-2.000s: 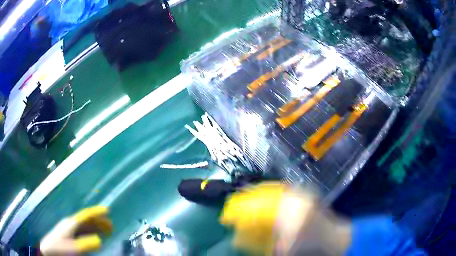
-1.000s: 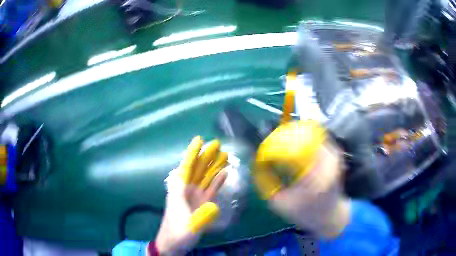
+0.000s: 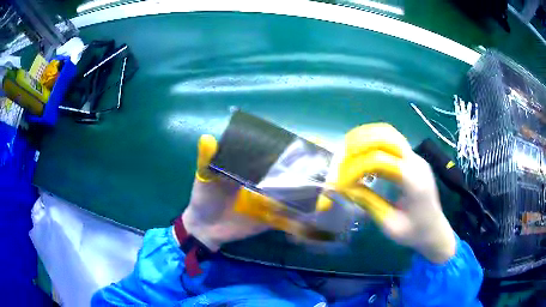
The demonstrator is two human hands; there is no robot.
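Note:
A dark, glossy LCD panel [image 3: 248, 149] is held tilted above the green mat, with a bright reflection across its middle. My left hand [image 3: 221, 204], in yellow finger cots, grips it from the left and below, with the thumb at its left edge. My right hand [image 3: 389, 180], also in yellow finger cots, is closed at the panel's right end, its fingertips over that edge. A blurred orange strip shows along the panel's lower side; I cannot tell tail from finger cots there. The clear patch behind the hands is mostly hidden.
Black frames [image 3: 96, 81] lie at the left beside a blue bin [image 3: 58, 96]. A white bag [image 3: 90, 252] hangs at the lower left edge. At the right are white strips [image 3: 466, 132], a black handheld tool [image 3: 449, 174] and stacked clear trays [image 3: 509, 150].
The view has swung left. The right hand has moved away from the trays with the panel. The left hand, open before, now grips the panel, and both hands meet at it.

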